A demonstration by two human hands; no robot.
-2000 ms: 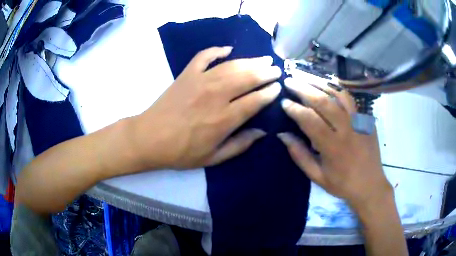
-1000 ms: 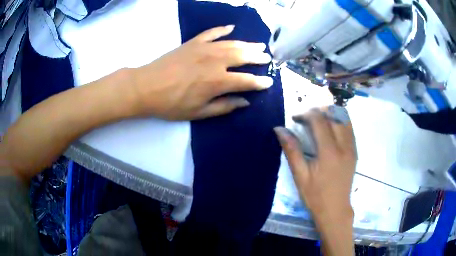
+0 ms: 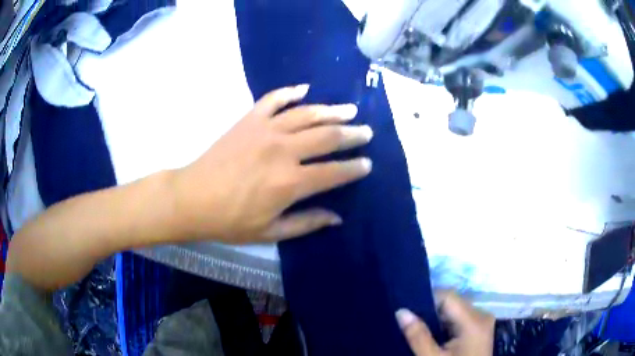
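A long navy fabric panel (image 3: 348, 257) runs from the top of the view, past the presser foot (image 3: 373, 76), and over the front table edge. My left hand (image 3: 292, 163) lies flat on the panel, fingers spread, just in front of the presser foot. My right hand (image 3: 449, 330) is at the bottom, partly cut off by the frame, with thumb and fingers at the panel's right edge below the table edge. The panel lies between them there. The needle is too small to tell.
The white sewing machine head (image 3: 480, 35) is at the upper right, with a grey knob (image 3: 461, 122) below it. Pale leaf-like pieces (image 3: 59, 73) and navy cloth (image 3: 69, 149) lie at left. A tape measure strip (image 3: 216, 268) follows the front edge. A dark box (image 3: 607, 257) is at right.
My right hand has moved down from the table beside the panel to the panel's edge at the bottom. More panel shows beyond the presser foot than two seconds ago. My left hand stays on the panel.
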